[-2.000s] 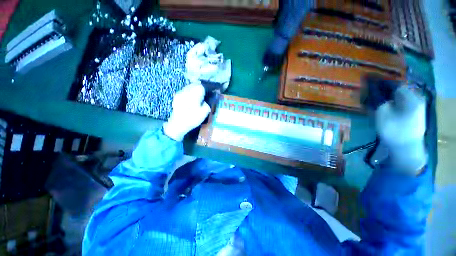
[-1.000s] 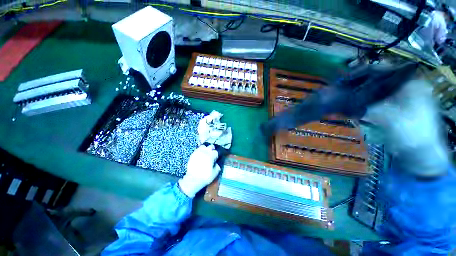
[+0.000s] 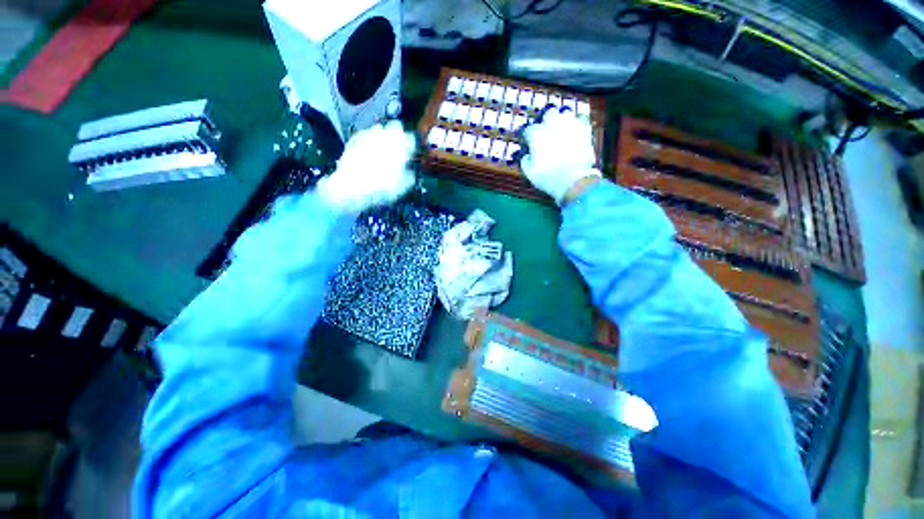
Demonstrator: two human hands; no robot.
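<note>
My gloved left hand [image 3: 373, 167] is over the back of the black screw tray [image 3: 380, 294], in front of the white box-shaped device. What its fingers hold, if anything, cannot be seen. My gloved right hand [image 3: 557, 152] is at the right part of the brown board with white pieces [image 3: 476, 120], its dark fingertips on or just above the pieces. Whether it grips one cannot be told. The ribbed silver heat sink [image 3: 552, 390] lies in the orange-brown jig [image 3: 461, 390] at the front edge, partly hidden by my right sleeve.
The white device [image 3: 329, 46] stands at the back. A crumpled cloth [image 3: 474, 266] lies beside the tray. Silver assemblies [image 3: 150, 147] lie at the left. Stacked orange-brown fixtures [image 3: 699, 182] and a dark slotted plate [image 3: 826, 405] are at the right. Small white pieces are scattered by the device.
My left hand has left the jig's left end and moved back over the tray. My right hand has moved from the right side to the board with white pieces. The view has shifted.
</note>
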